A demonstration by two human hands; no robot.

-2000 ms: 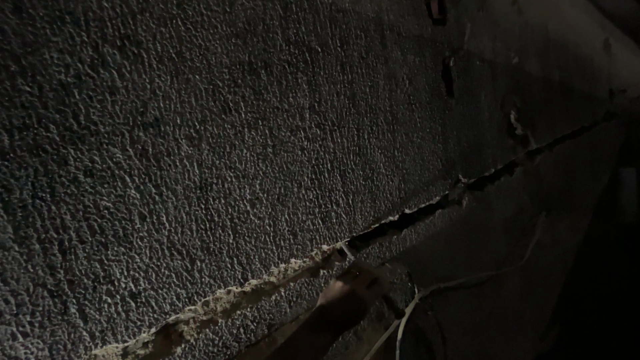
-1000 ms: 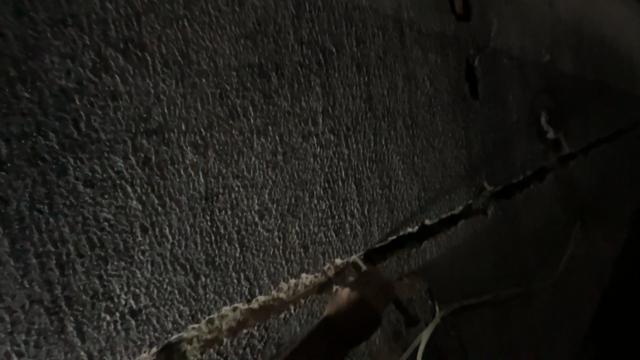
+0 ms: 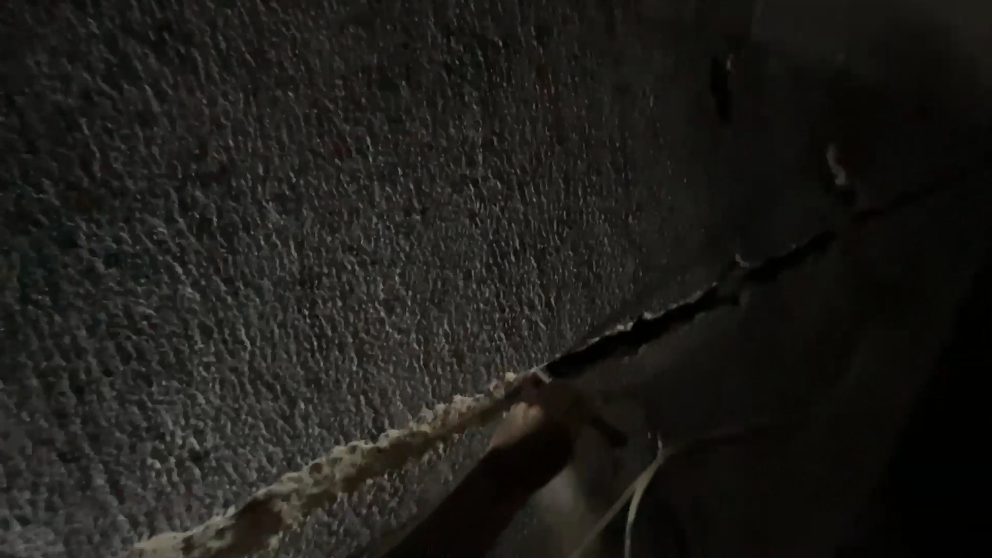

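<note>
A bare hand, by its arm's slant likely my left hand (image 3: pixel 535 426), is at the lower middle, its fingers against the groove (image 3: pixel 643 329) cut in a rough textured wall (image 3: pixel 333 232). Pale, crumbly filling (image 3: pixel 341 469) lies in the groove from the lower left up to the fingertips; beyond them the groove shows dark. A short dark thing (image 3: pixel 608 430) sticks out at the hand's right; what it is cannot be told. Shadow hides the fingers' grip. My right hand cannot be made out.
Thin pale cables or cords (image 3: pixel 639 496) hang just right of the hand. A dark slot (image 3: pixel 722 89) and a small hole with a pale piece at it (image 3: pixel 837 167) are in the wall at the upper right. Deep shadow covers the right edge.
The scene has grown darker. The hand stays at the groove where the pale filling meets the dark part, with no plain move along it.
</note>
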